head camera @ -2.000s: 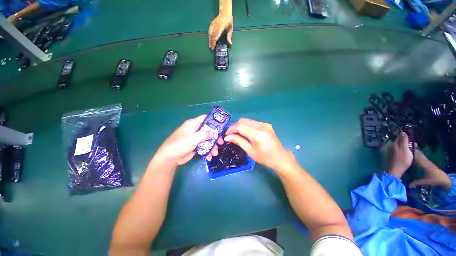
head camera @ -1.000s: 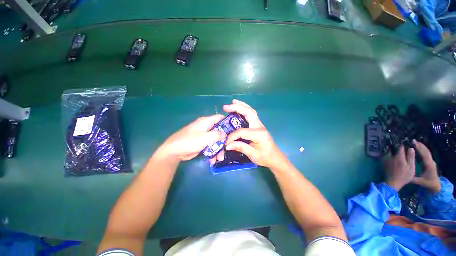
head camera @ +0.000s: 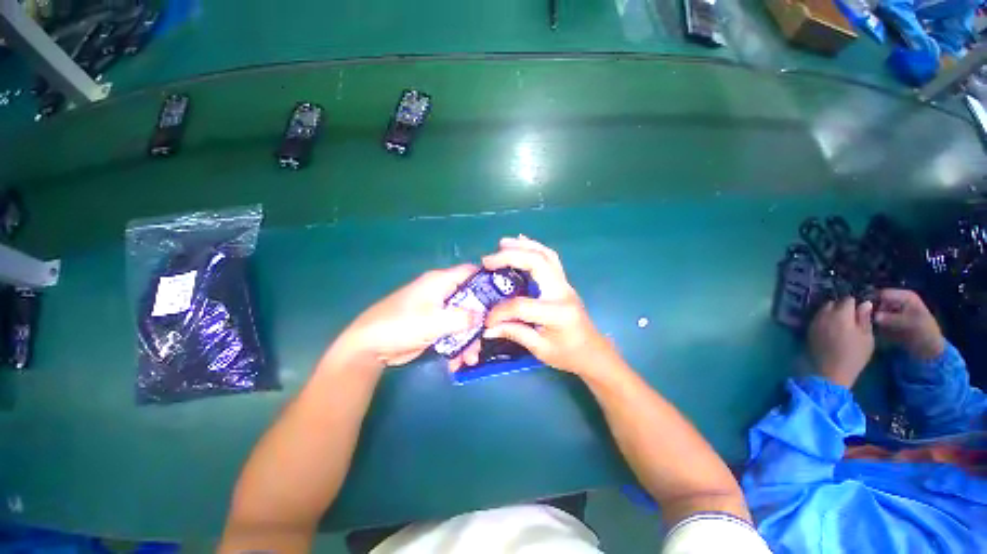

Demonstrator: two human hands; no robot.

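A black phone half-assembly (head camera: 473, 310) with its silvery-violet board side up is held tilted over the blue parts bin (head camera: 498, 373). My left hand (head camera: 417, 316) grips its lower left part, with the thumb on the board. My right hand (head camera: 541, 305) is on its right side, fingers around the upper end and the right edge. Whether a small part is between my right fingers cannot be seen. The bin lies below my hands, mostly hidden by them; dark parts show inside.
A zip-lock bag of black parts (head camera: 197, 308) lies left. Three phone units (head camera: 301, 135) lie apart on the belt. At right, a person in blue sleeves (head camera: 828, 433) handles black housings (head camera: 795, 284). A cardboard box (head camera: 812, 24) stands at the far right.
My right hand has moved from the bin side onto the phone's upper end and right edge. Another person's hand and the phone unit by it have left the belt view.
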